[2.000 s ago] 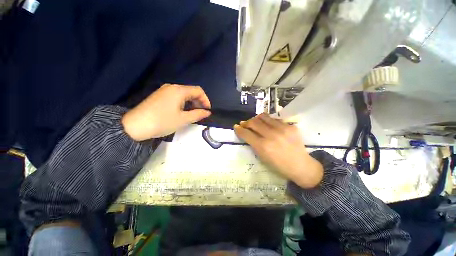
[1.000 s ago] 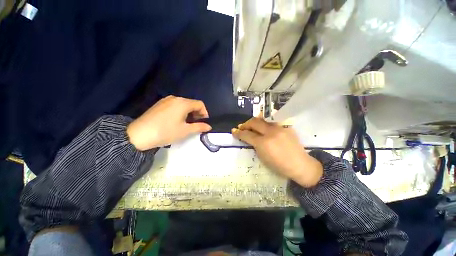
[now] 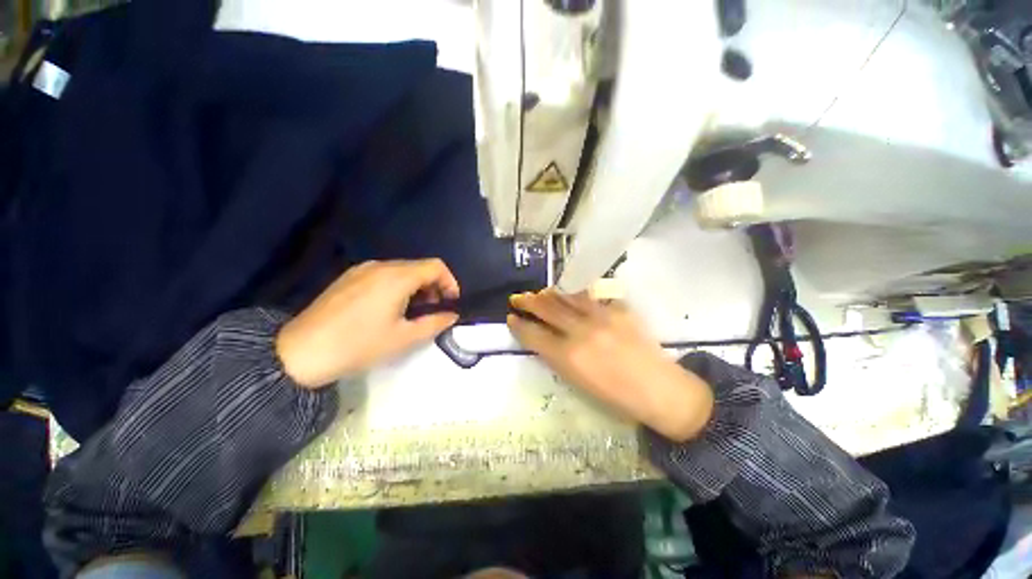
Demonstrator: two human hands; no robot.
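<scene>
A dark navy garment piece point(image 3: 272, 170) lies left of and in front of the sewing machine point(image 3: 543, 113). Its near edge point(image 3: 483, 303) runs between my hands, just below the presser foot point(image 3: 527, 251). My left hand point(image 3: 368, 320) pinches the cloth edge between thumb and fingers. My right hand point(image 3: 600, 356) holds the same edge with its fingertips, close to the needle area. The needle tip and any stitches are too small to make out.
Black scissors point(image 3: 787, 339) lie under the machine arm at right. A cream ribbed knob point(image 3: 730, 204) is on the machine. A dark cord point(image 3: 724, 343) runs along the table point(image 3: 453, 441) and ends in a grey curved piece point(image 3: 458, 348). A white label point(image 3: 50, 79) shows at upper left.
The view has shifted, so the machine and scissors appear further left. Both hands and the cloth edge sit slightly lower in the picture, with the hold on the cloth unchanged.
</scene>
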